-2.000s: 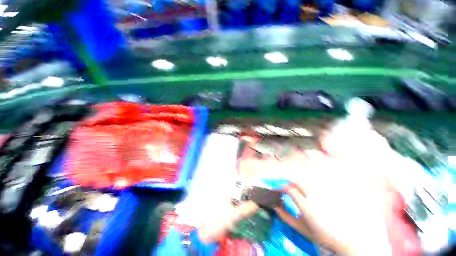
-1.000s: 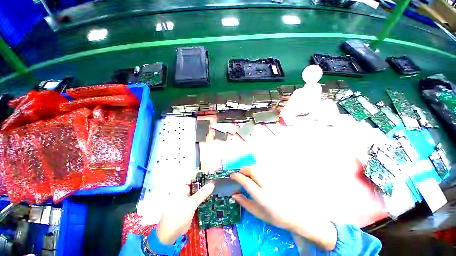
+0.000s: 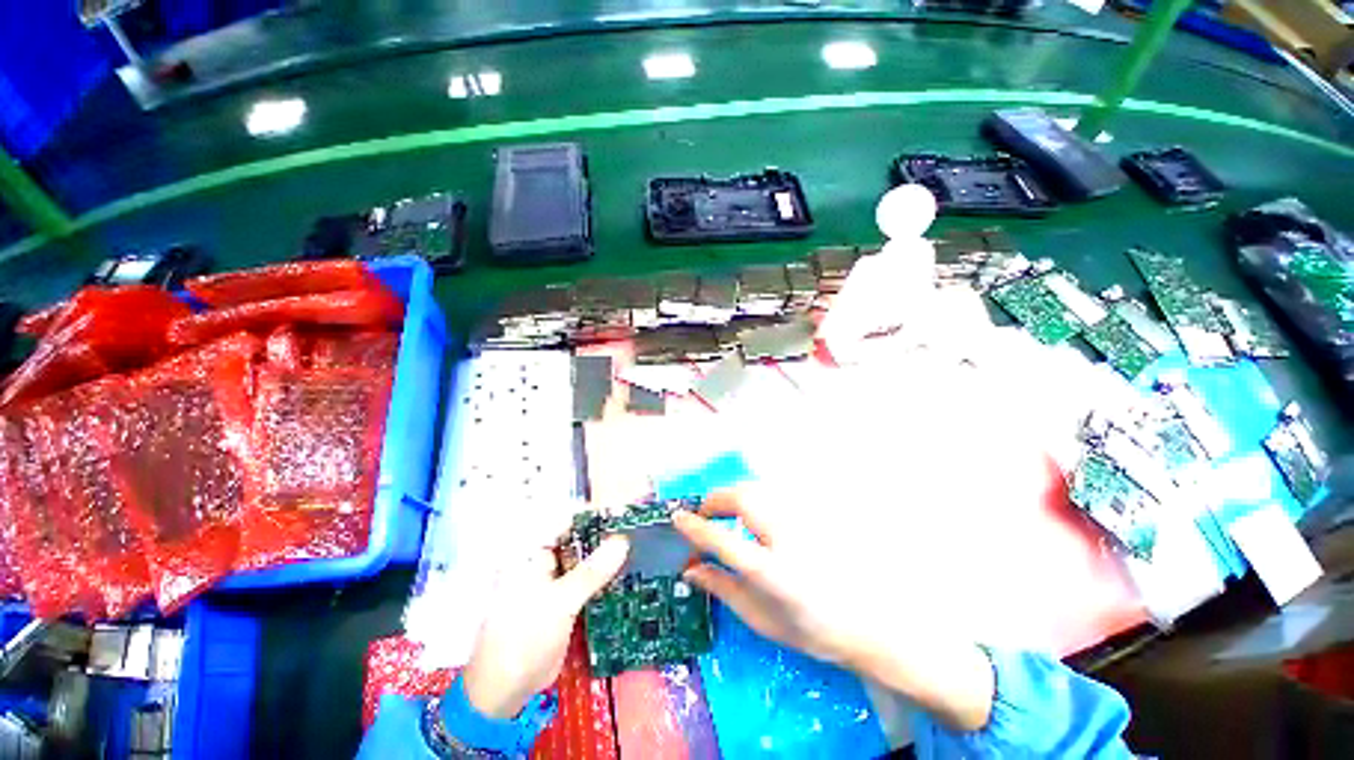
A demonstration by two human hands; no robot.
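A green circuit board (image 3: 648, 621) lies between my hands above the near edge of the mat. A flat grey module (image 3: 658, 551) sits on its upper part. My left hand (image 3: 535, 616) holds the board's left edge, with the thumb at the module's left side. My right hand (image 3: 772, 587) has its fingertips at the module's right side and upper right corner; its palm is turned down and part of it is washed out by glare. A dark band is at my left cuff.
A blue bin (image 3: 413, 431) with red bubble bags (image 3: 193, 460) stands left, beside a white perforated plate (image 3: 505, 446). Spare modules (image 3: 713, 297) line the back. A white bottle (image 3: 903, 238) stands behind. Black housings (image 3: 728, 208) lie on the green belt. More boards (image 3: 1129, 475) lie right.
The blurred view has steadied and shifted. Two seconds ago the dark module was held over the board; now it lies on the board's upper part with both hands at it.
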